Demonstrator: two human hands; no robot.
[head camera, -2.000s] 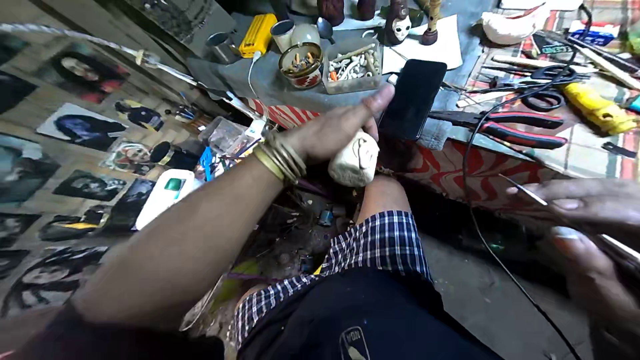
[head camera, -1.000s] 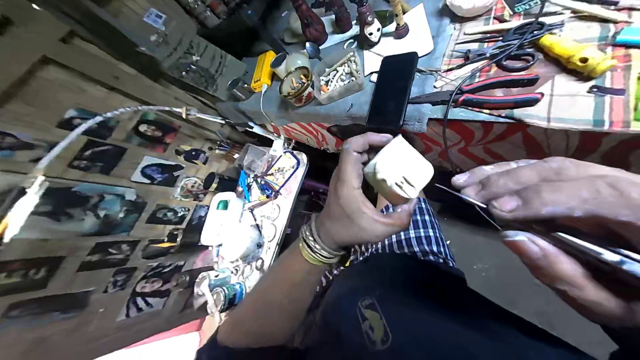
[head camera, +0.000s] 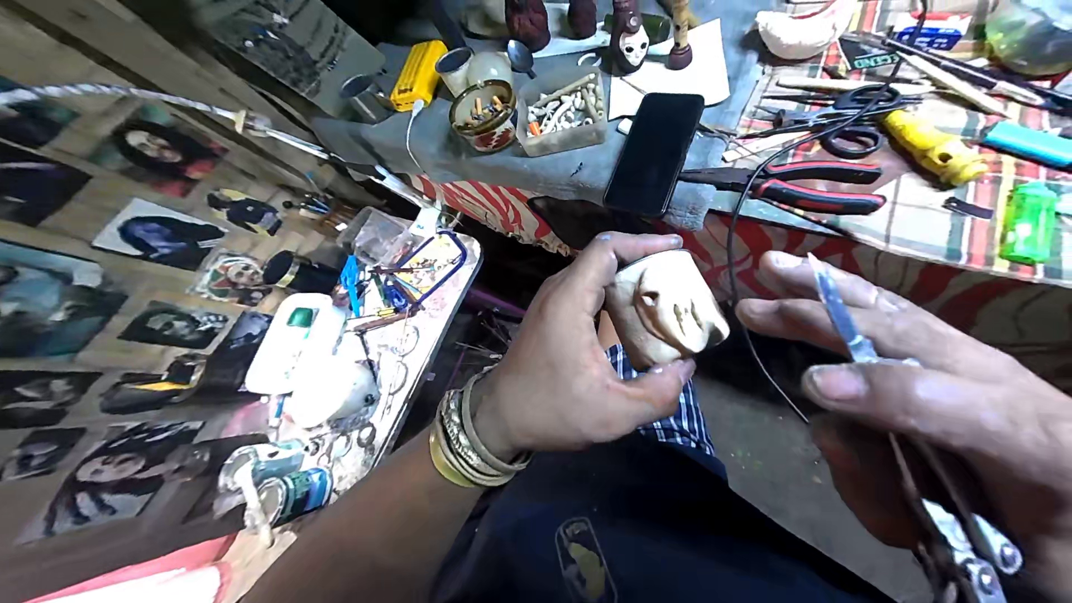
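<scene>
My left hand (head camera: 578, 360), with bangles at the wrist, grips a pale carved block (head camera: 662, 310) between fingers and thumb. Its upper face shows a raised form with small hollows and slits. To the right, apart from the block, my right hand (head camera: 930, 377) is closed around a small-bladed metal hand tool (head camera: 842, 314), its blade pointing up and left past the fingertips. Hinged metal parts of the tool show below the palm. Beyond the block, a black smartphone (head camera: 656, 153) lies at the table edge beside pliers with red and black handles (head camera: 821, 186).
A plastic tub of small pale pieces (head camera: 563, 113) and a tin of butts (head camera: 483, 115) stand on the table (head camera: 368, 138). Scissors (head camera: 863, 121) lie at right, with a dark cable (head camera: 737, 226) hanging down. At left is a cluttered side table (head camera: 435, 310).
My left hand has turned the carved block, so its carved face now shows more fully. The tool in my right hand now points more steeply upward.
</scene>
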